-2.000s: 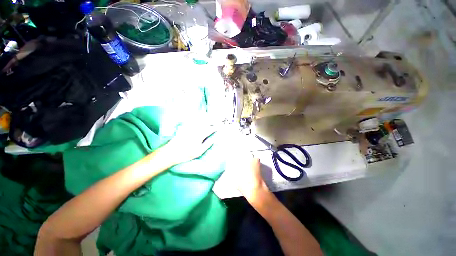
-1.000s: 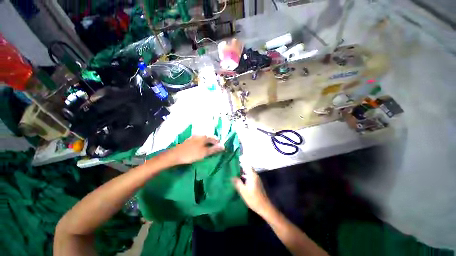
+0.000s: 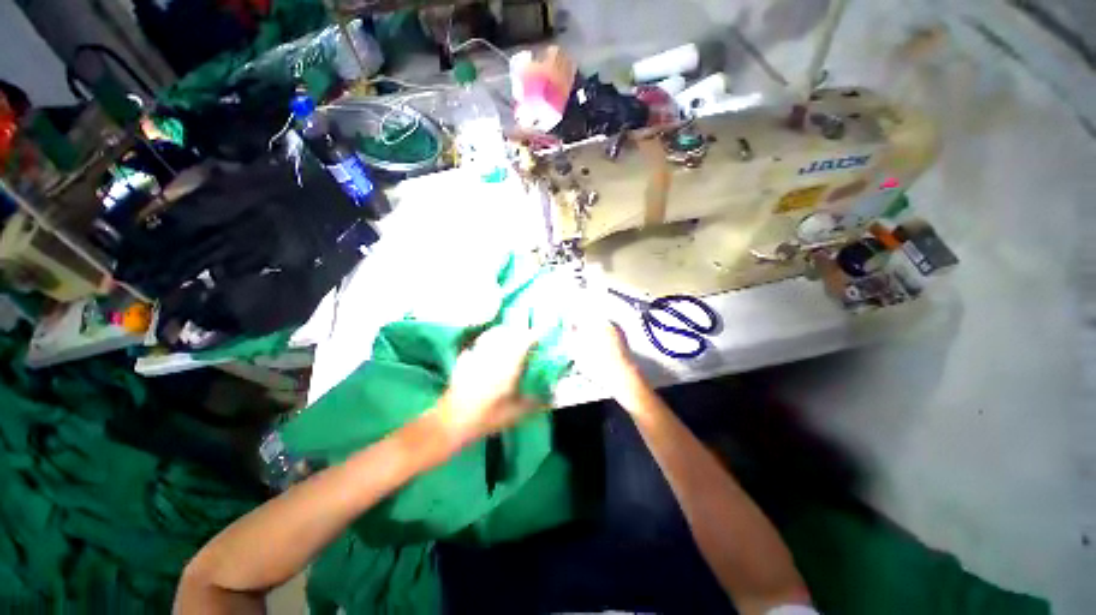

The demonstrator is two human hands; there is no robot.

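A green garment (image 3: 373,402) hangs from the front edge of the sewing table towards the lap. My left hand (image 3: 490,375) lies on the garment and grips a fold of it in front of the needle area. My right hand (image 3: 595,342) is at the garment's right edge, washed out by lamp glare; its fingers cannot be made out. The cream sewing machine (image 3: 745,192) marked JACK stands behind and right of my hands. Its needle and presser foot (image 3: 565,252) are in bright light. Scissors with dark loop handles (image 3: 680,327) lie on the table beside the machine head.
A black cloth pile (image 3: 246,246) lies at left, with a blue-capped bottle (image 3: 349,174) and a round basin (image 3: 403,138) behind. A small parts tray (image 3: 871,282) is at the table's right end. Green cloth (image 3: 108,481) is heaped at lower left. White thread cones (image 3: 665,63) lie behind the machine.
Both hands and the garment first came back from the needle area towards the lap. Since then both hands have moved up closer to the needle again. The camera view has shifted.
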